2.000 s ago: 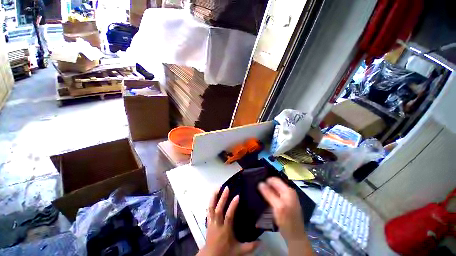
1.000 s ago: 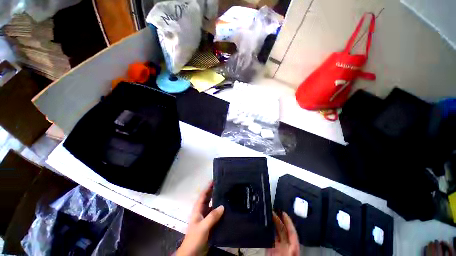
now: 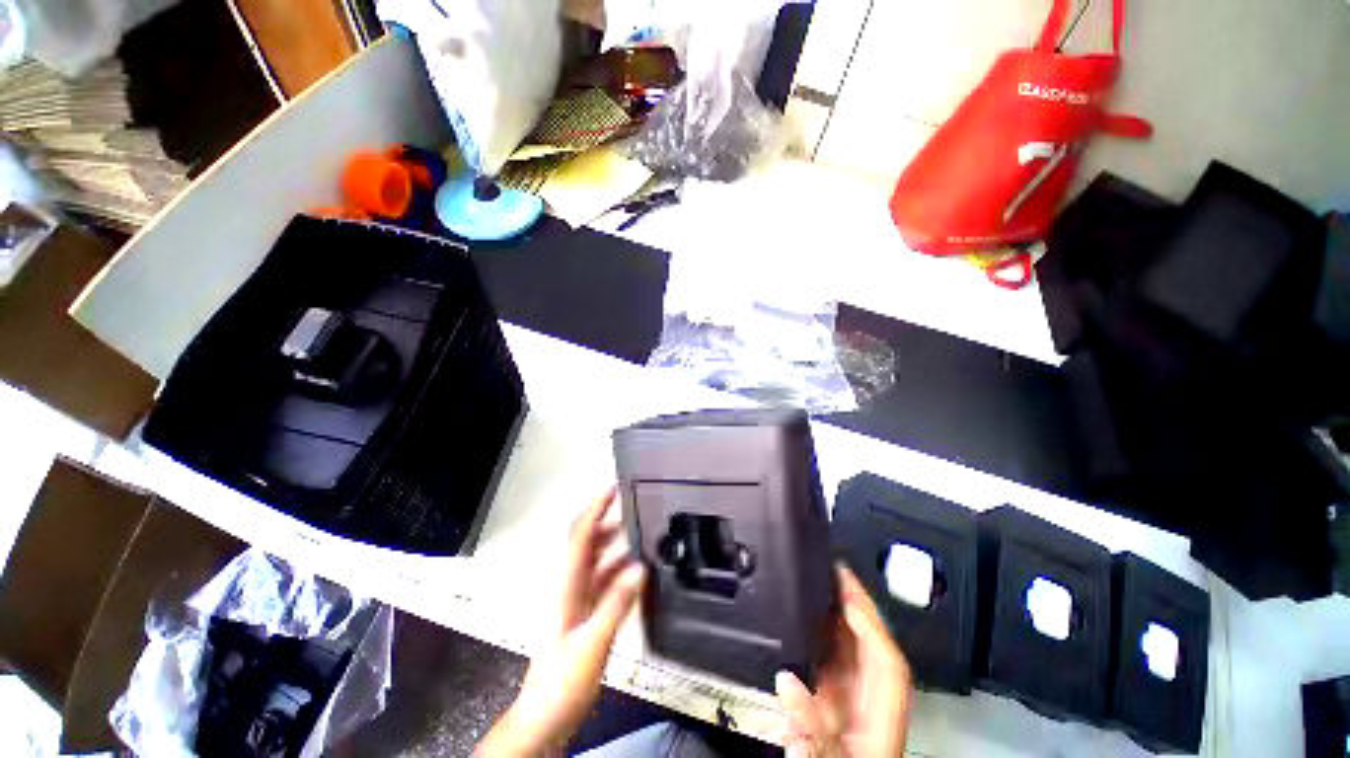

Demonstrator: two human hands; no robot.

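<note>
A black insert tray (image 3: pixel 726 489) with a shaped cavity in its centre is held between both hands, tilted above the front edge of the bench. No white item shows in its cavity. My left hand (image 3: pixel 592 600) grips its left side. My right hand (image 3: pixel 859 666) grips its lower right side. Three black trays, each with a white rounded item (image 3: pixel 909 575) in the centre, lie in a row to the right. A tall stack of nested black inserts (image 3: pixel 444 400) stands on the left part of the bench.
A clear plastic bag (image 3: pixel 763 356) with white items lies behind the held tray. Black boxes (image 3: pixel 1214 282) are heaped at right rear, beside a red tote bag (image 3: pixel 992 148). A light-blue round lid (image 3: pixel 489 210) and orange rings (image 3: pixel 378 184) are at left rear. A bagged carton (image 3: pixel 267 689) stands at lower left.
Over the last second the held tray has tilted and turned, so its side wall shows. Two seconds ago the hands were at the black stack, with the view further left.
</note>
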